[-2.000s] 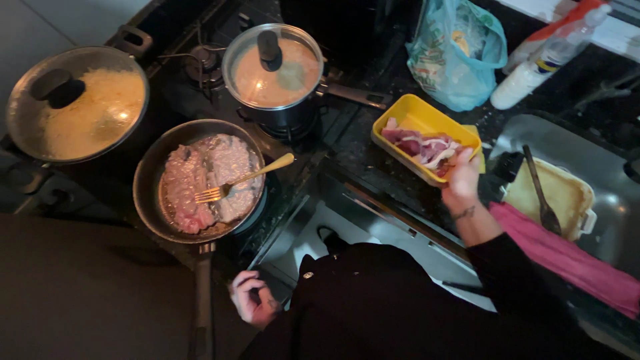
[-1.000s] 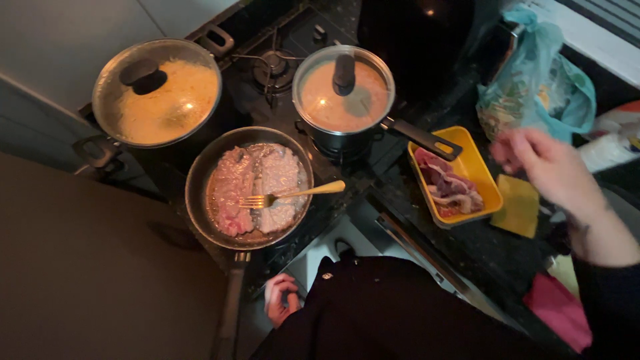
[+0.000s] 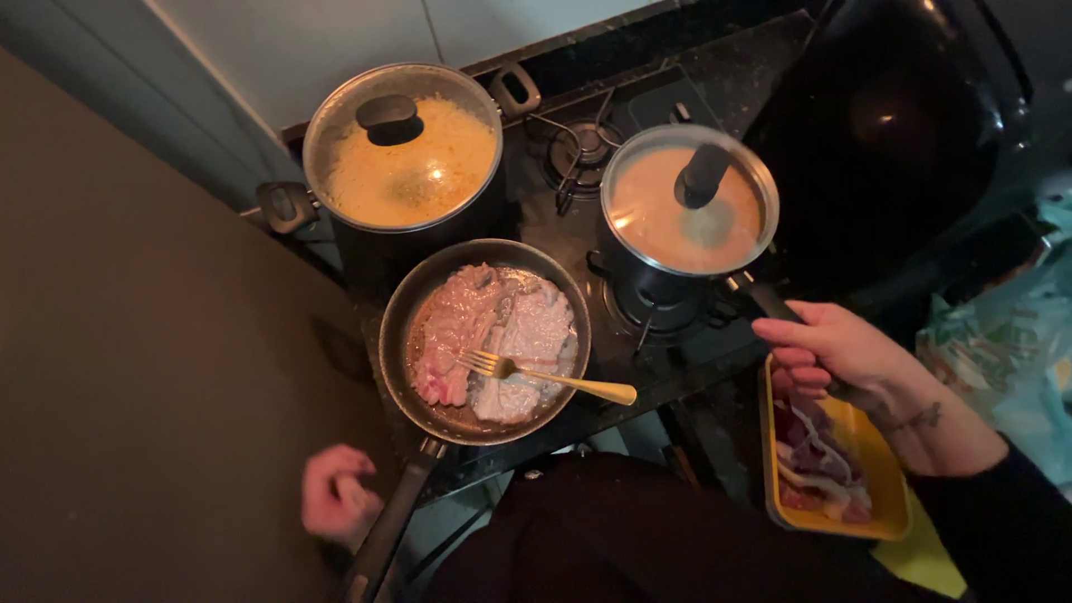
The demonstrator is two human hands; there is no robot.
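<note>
My right hand [image 3: 825, 356] grips the black handle of a lidded saucepan [image 3: 688, 201] on the stove. Below that hand, slices of raw meat [image 3: 816, 461] lie in a yellow tray [image 3: 889, 494]. Two pieces of meat [image 3: 456, 335], partly browned and pale, lie side by side in a frying pan [image 3: 486, 431]. A gold-coloured fork [image 3: 578, 383] rests across them, its handle over the pan's rim. Just left of the frying pan's handle [image 3: 394, 523] is my left hand [image 3: 339, 494], blurred, with curled fingers and nothing visible in it.
A large pot [image 3: 406, 159] with a glass lid stands at the back left of the stove. Between the pots is a bare gas burner [image 3: 586, 151]. A large black glossy object [image 3: 888, 126] stands behind on the right, and a bluish plastic bag [image 3: 1005, 360] lies at the right edge.
My right hand has moved from the yellow tray, past the plastic bag, to the saucepan handle and taken hold of it. The view has swung left.
</note>
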